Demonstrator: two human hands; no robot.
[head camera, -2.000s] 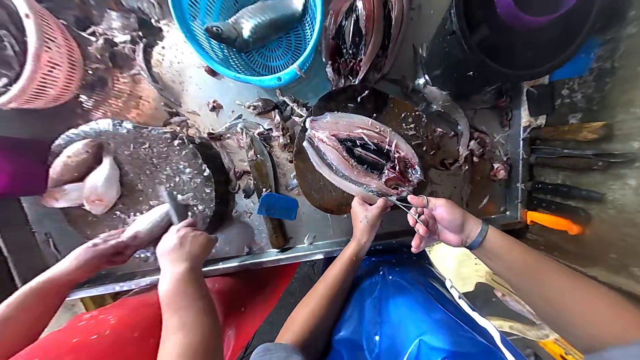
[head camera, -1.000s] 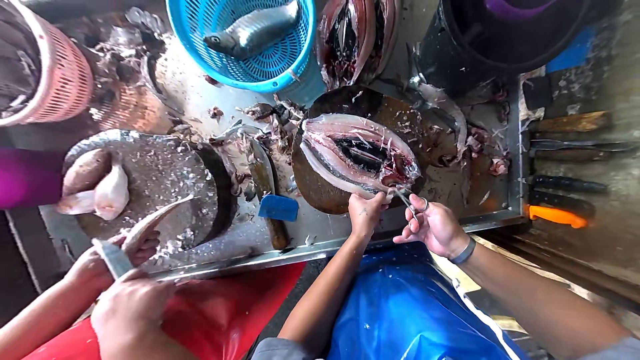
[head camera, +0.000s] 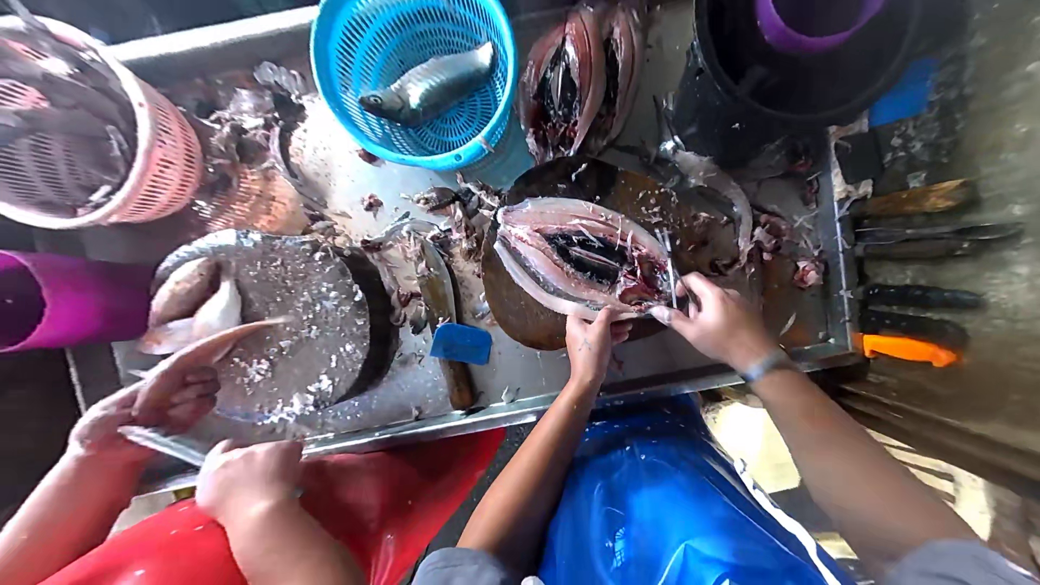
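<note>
A split, opened fish (head camera: 581, 252) lies on a round, dark wooden block (head camera: 520, 313) before me. My left hand (head camera: 593, 341) pinches the fish's near edge. In my right hand (head camera: 719, 317) is a pair of metal scissors (head camera: 671, 264), its blades at the fish's right end, over the dark red flesh. A knife with a wooden handle (head camera: 459, 383) lies left of the block, a blue scraper (head camera: 461, 344) across it. More split fish (head camera: 565, 81) lie behind the block.
At the left, a co-worker's hands (head camera: 248, 479) hold a fish and a knife beside another round block (head camera: 284, 325). A blue basket (head camera: 502, 81) holding a fish, a pink basket (head camera: 166, 162) and a black bucket (head camera: 707, 122) stand behind. Several knives (head camera: 910, 345) sit beyond the tray's right edge.
My right hand has shifted with the scissors, whose blades now point away from me over the fish's right end. The co-worker's hands have moved from the left block toward the tray's near edge.
</note>
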